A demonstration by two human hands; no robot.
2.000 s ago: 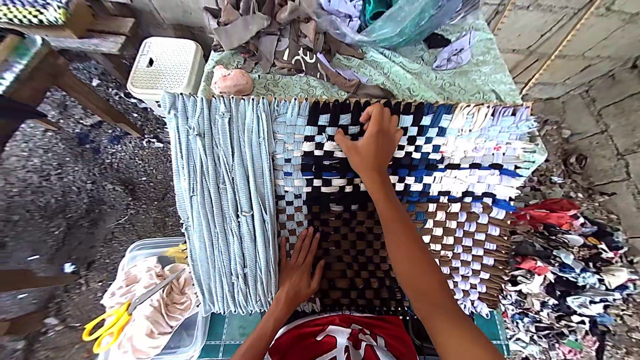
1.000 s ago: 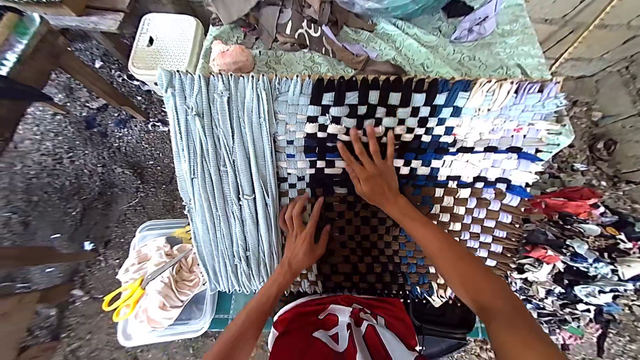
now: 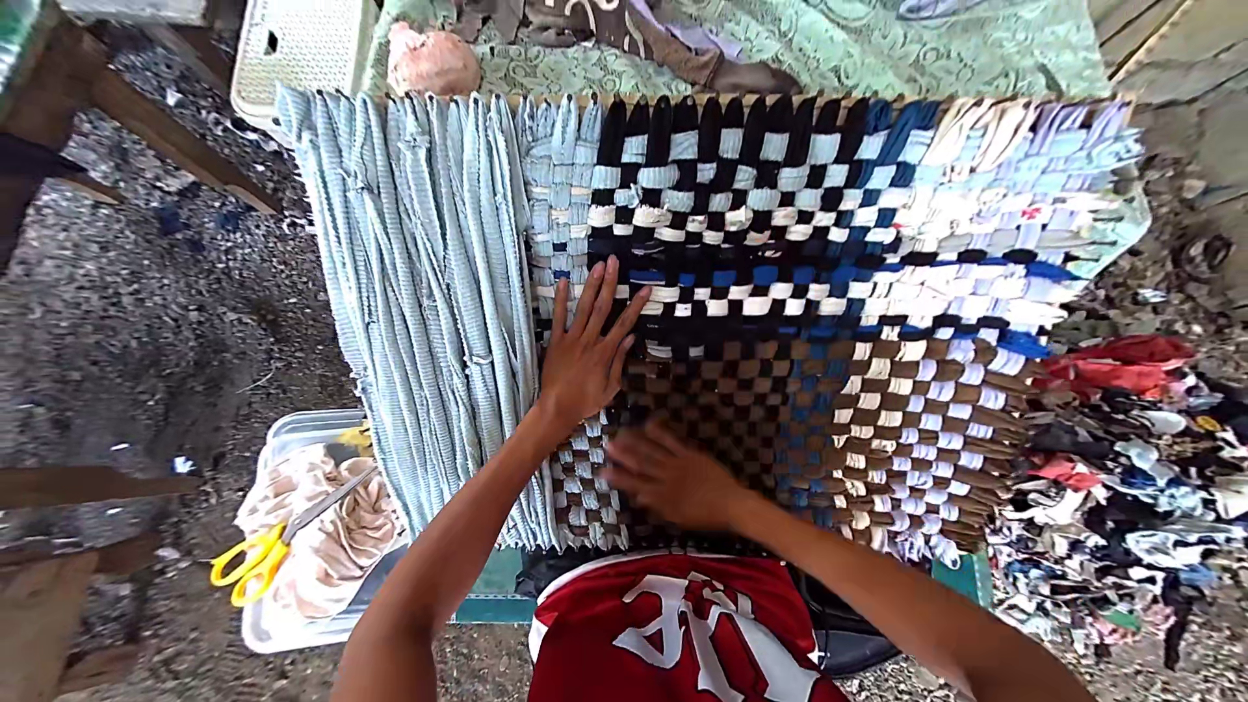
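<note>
A mat of woven fabric strips is stretched out in front of me, checked in black, white, blue and brown. Its left part is unwoven light blue strips running lengthwise. My left hand lies flat on the mat beside these strips, fingers spread and pointing away from me. Lower down, my right hand is over the dark brown checks near the mat's front edge, blurred and holding nothing that I can see. Whether it touches the weave I cannot tell.
Yellow-handled scissors lie on pale cloth in a clear plastic tub at the lower left. Fabric scraps are heaped at the right. Behind the mat are a green lace cloth, a pink bundle and a white plastic container.
My right hand has come down from the black and white checks to the brown part near the front edge. My left hand has moved farther up the mat.
</note>
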